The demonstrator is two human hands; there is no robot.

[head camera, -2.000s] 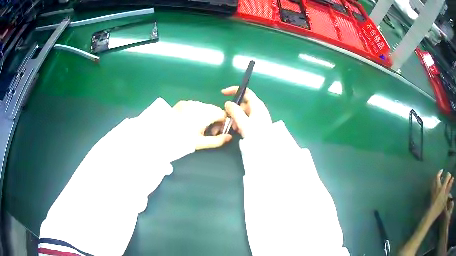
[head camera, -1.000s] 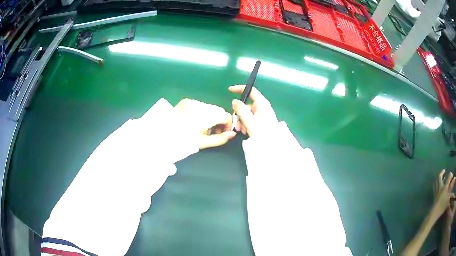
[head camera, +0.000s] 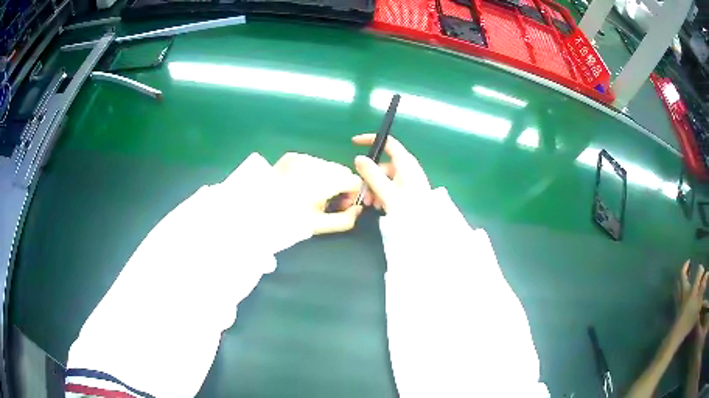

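My right hand [head camera: 385, 172] holds slim tweezers with a black handle [head camera: 386, 124], pointing down and left. The pale tips meet the fingertips of my left hand [head camera: 323, 190]. My left hand is curled with thumb and fingers close together around a dark gap. Whether it grips a small part is hidden by the fingers. Both hands are together near the middle of the view, above the green belt [head camera: 311, 311].
Black phone middle frames lie on the belt at right [head camera: 610, 194] and upper left [head camera: 140, 54]. A red tray [head camera: 529, 47] stands along the far edge. Pale tubes [head camera: 183, 29] and a metal rail [head camera: 58, 109] are left. Another person's hands [head camera: 688, 299] and a dark tool [head camera: 598, 354] are lower right.
The frames on the belt have moved left, both the right one and the upper left one. My hands stay nearly in place, with the tweezers shifting slightly.
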